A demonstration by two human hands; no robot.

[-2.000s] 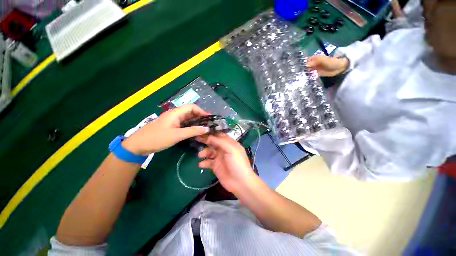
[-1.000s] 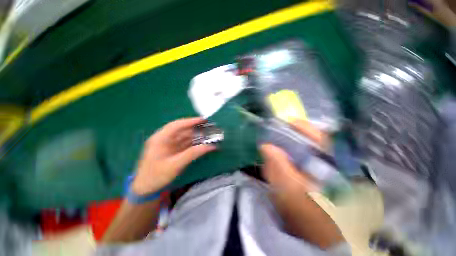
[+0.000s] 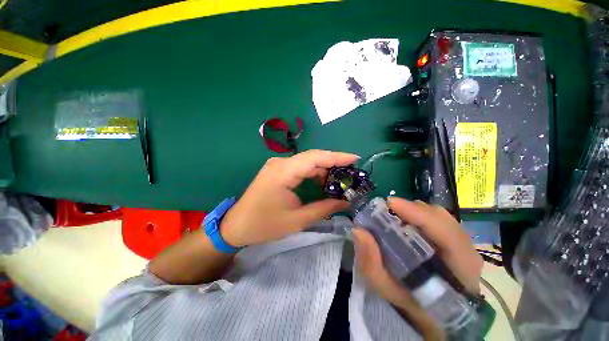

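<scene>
My left hand (image 3: 287,200), with a blue wrist band (image 3: 220,225), holds a small black housing with circuit board (image 3: 347,183) between thumb and fingers, its inner side facing up. My right hand (image 3: 421,256) is closed around a clear-grey dispensing syringe (image 3: 397,240) with a green rear cap (image 3: 486,320). The syringe's front end is at the housing's lower right edge. Whether the tip touches the housing cannot be told.
The glue dispenser controller (image 3: 521,133) stands at right with dark tweezers (image 3: 449,166) on it. Smeared wiping paper (image 3: 357,74) and a red and black loop (image 3: 277,135) lie ahead. A clear bag (image 3: 100,114) lies left, dark tweezers beside it. A blister tray (image 3: 579,220) is far right.
The view has turned down onto the bench. My hands have come together, bringing the syringe to the housing; one second ago they were apart. The blister tray now shows only at the right edge.
</scene>
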